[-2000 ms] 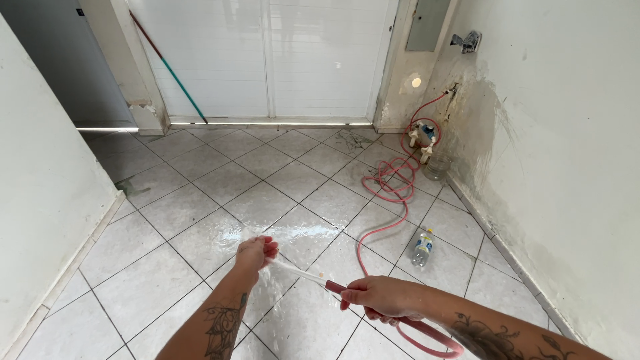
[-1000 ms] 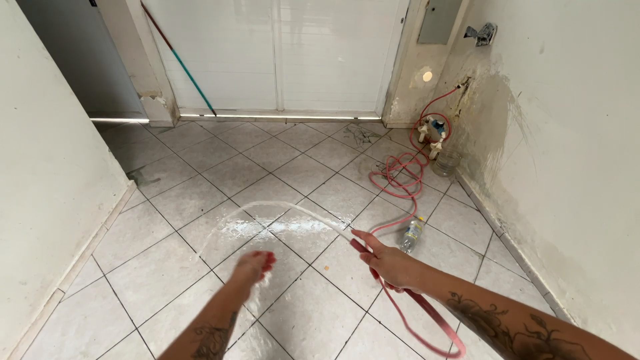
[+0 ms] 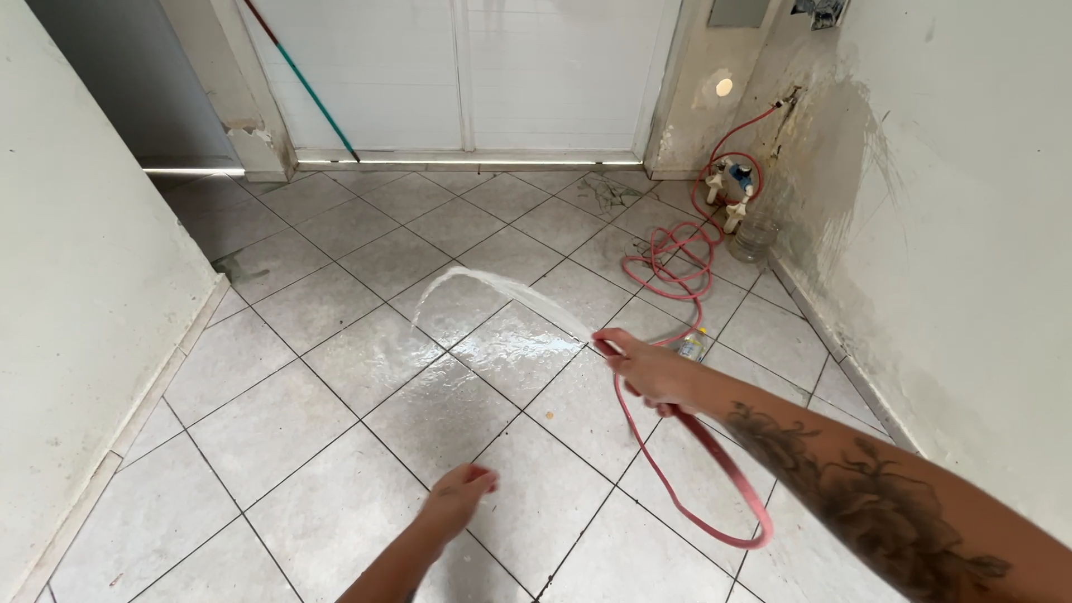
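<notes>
My right hand (image 3: 649, 368) is closed around the end of a red garden hose (image 3: 720, 456), with the thumb at its mouth. A white arc of water (image 3: 511, 289) leaves the hose toward the left and falls on the wet floor tiles (image 3: 494, 347). The hose loops down below my right forearm and runs back in coils to a wall tap (image 3: 787, 100). My left hand (image 3: 459, 494) is low in the middle of the view, apart from the hose, its fingers curled and slightly blurred; nothing shows in it.
A plastic bottle with a yellow cap (image 3: 692, 345) lies beside the hose, partly behind my right arm. White-and-blue fittings (image 3: 737, 188) and a large clear container (image 3: 755, 237) are in the right corner. A green-and-brown pole (image 3: 310, 84) leans on the white door (image 3: 553, 84).
Two seconds ago the water struck my left hand; now it arcs onto the floor. My left hand has moved down, away from the stream, and my right hand points the hose farther forward.
</notes>
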